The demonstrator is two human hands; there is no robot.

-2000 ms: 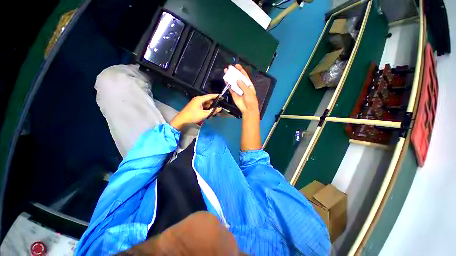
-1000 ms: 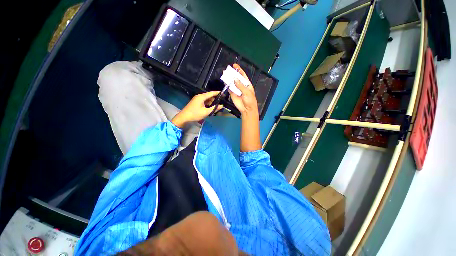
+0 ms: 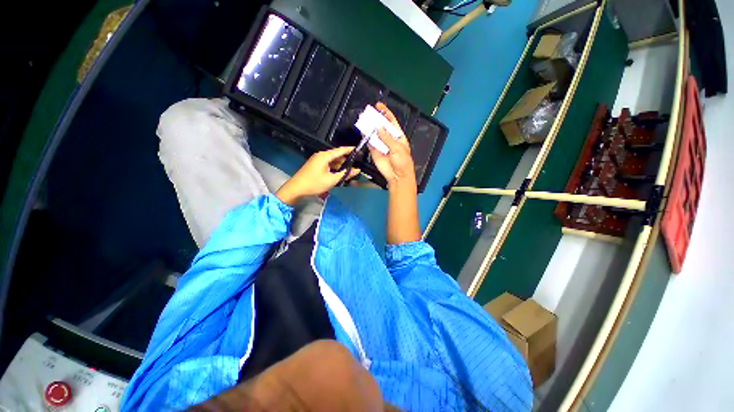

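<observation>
My left hand holds scissors by their dark handles, with the blades pointing up to the right. My right hand holds a white label or tape strip. The blades meet or pass the strip's lower edge; I cannot tell whether they are cutting. Both hands are over the near edge of a long black tray. Glossy dark screen-like units lie in a row in it. The end unit glares brightly, and the hands partly hide the middle units.
The tray lies by my knee and the green bench. Shelving on the right holds open cardboard boxes, dark red-brown fixtures and a lower box. A pale control box with a red button is at bottom left.
Over the last two seconds the view has shifted slightly, and the strip and right hand sit slightly differently against the tray. Both hands keep their holds, with almost no change in the last second.
</observation>
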